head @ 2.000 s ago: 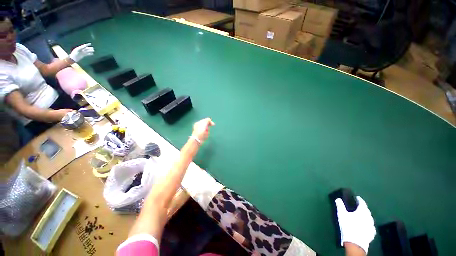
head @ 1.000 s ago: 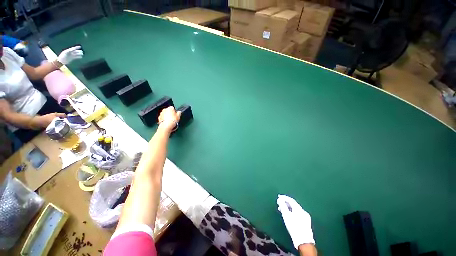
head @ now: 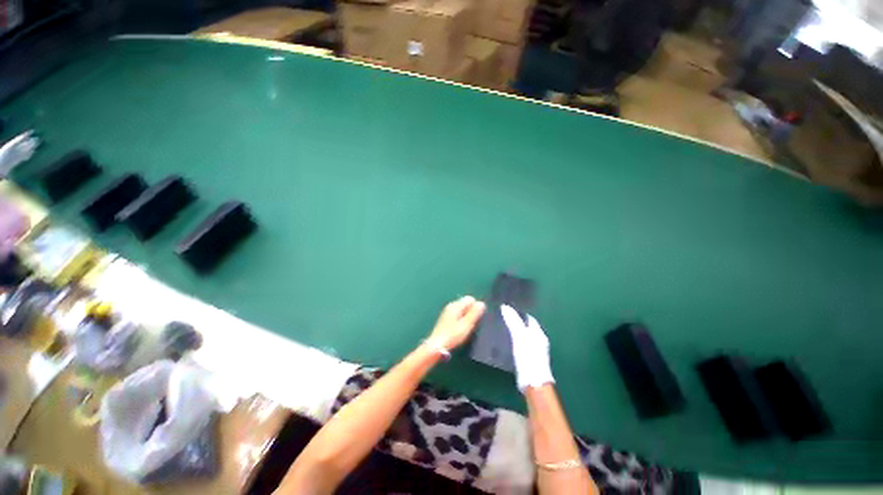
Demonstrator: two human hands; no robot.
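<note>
A black oblong speaker unit (head: 494, 341) is on the green belt in front of me, its grey-black flat face turned up. My bare left hand (head: 457, 323) is at its left side with the fingers curled; whether it holds a small part or grips the unit cannot be told. My right hand (head: 528, 350), in a white glove, lies at the unit's right side with fingers extended over it; the grip is unclear because of blur.
Several black units (head: 218, 237) stand at the left of the belt (head: 387, 184), and three (head: 644, 370) at the right. A co-worker's gloved hand (head: 17, 152) is at the left edge. A plastic bag (head: 160, 421) lies on the side table. Leopard-print cloth (head: 455, 422) covers the near edge.
The view has swung right. My left hand has moved from the left row to the front, and one unit has left that row. My right hand has come beside the unit now in front.
</note>
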